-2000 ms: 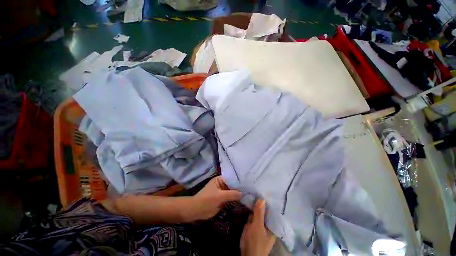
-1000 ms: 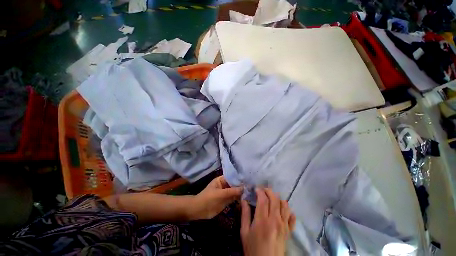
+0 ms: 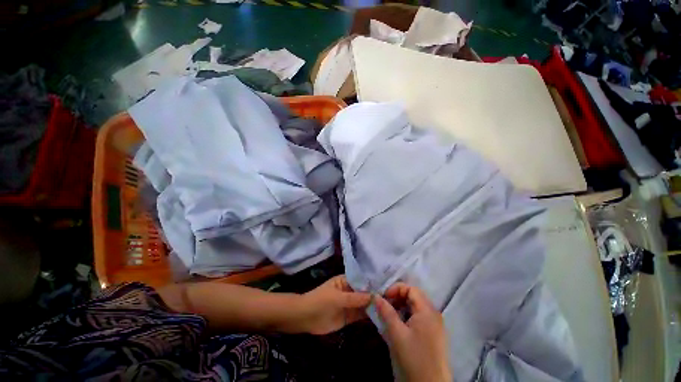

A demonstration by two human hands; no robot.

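A pale blue-grey garment piece (image 3: 448,216) with long seam lines lies over the white machine table and hangs at its near left edge. My left hand (image 3: 328,304) pinches the cloth's near edge between thumb and fingers. My right hand (image 3: 420,328) pinches the same edge just to the right, fingers curled and thumb tip close to my left fingertips. The orange basket (image 3: 112,254) stands left of the table, heaped with similar cloth (image 3: 224,160).
A cream extension board (image 3: 470,104) adjoins the table's far end. A parts trough with plastic bags (image 3: 627,254) runs along the right. Red crates (image 3: 590,119) stand far right and at left. Paper scraps (image 3: 160,67) lie on the green floor. My patterned lap is at lower left.
My right hand has gone from spread fingers over the edge to a curled pinch beside my left hand. The view has shifted slightly; the bright lamp glare at lower right is out of view.
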